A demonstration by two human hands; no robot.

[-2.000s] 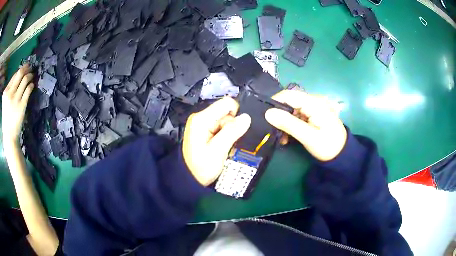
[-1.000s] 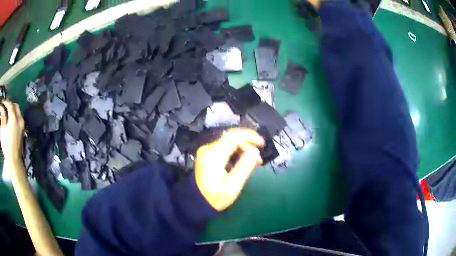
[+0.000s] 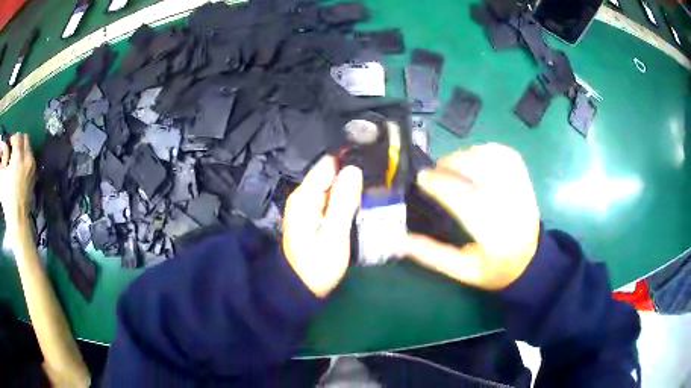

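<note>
An open phone housing is held upright in front of me and is blurred. Its upper half shows a round silver disc and an orange-yellow flex cable. Below them are a blue band and a white keypad board. My left hand grips the housing's left side. My right hand is at the right, thumb at the keypad board's lower right edge, fingers curved around a dark area; whether it grips the housing or another dark piece is unclear.
A large heap of dark inner plates covers the left and centre of the green table. Several plates and a black slab lie upper right. Another person's arm is at far left. Phone units lie beyond the pale strip.
My right arm has come back from the upper right to the centre. A phone housing with its disc and cable uncovered is now in my left hand. The black slab shows at upper right.
</note>
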